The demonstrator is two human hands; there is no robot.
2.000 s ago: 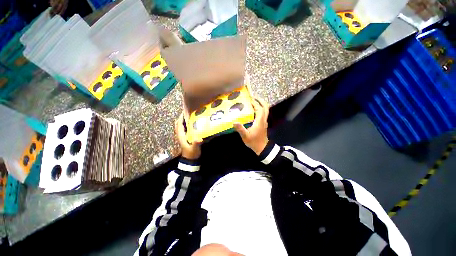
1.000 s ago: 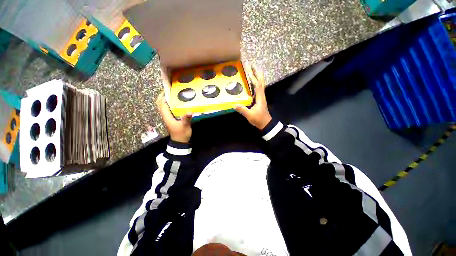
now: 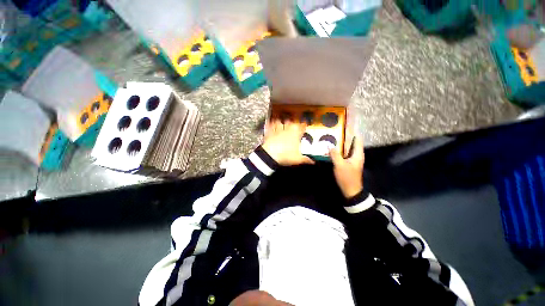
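Note:
The box with its grey lid (image 3: 317, 69) standing up is at the bench's front edge, in front of me. The yellow insert (image 3: 339, 118) with round holes sits inside it. My left hand (image 3: 285, 142) lies over the insert's left part, fingers spread, and hides some of it. My right hand (image 3: 349, 167) holds the box's front right corner, thumb at the front edge. Little of the teal outside shows.
A leaning stack of white inserts (image 3: 134, 128) is on the speckled bench (image 3: 230, 119) to the left. Open boxes with yellow inserts (image 3: 194, 58) stand behind and left, another (image 3: 526, 66) at far right. A blue crate (image 3: 526, 200) is at right.
The view has turned, so the bench things sit further right. My left hand has moved from the box's left side onto the insert. My right hand stays at the right side.

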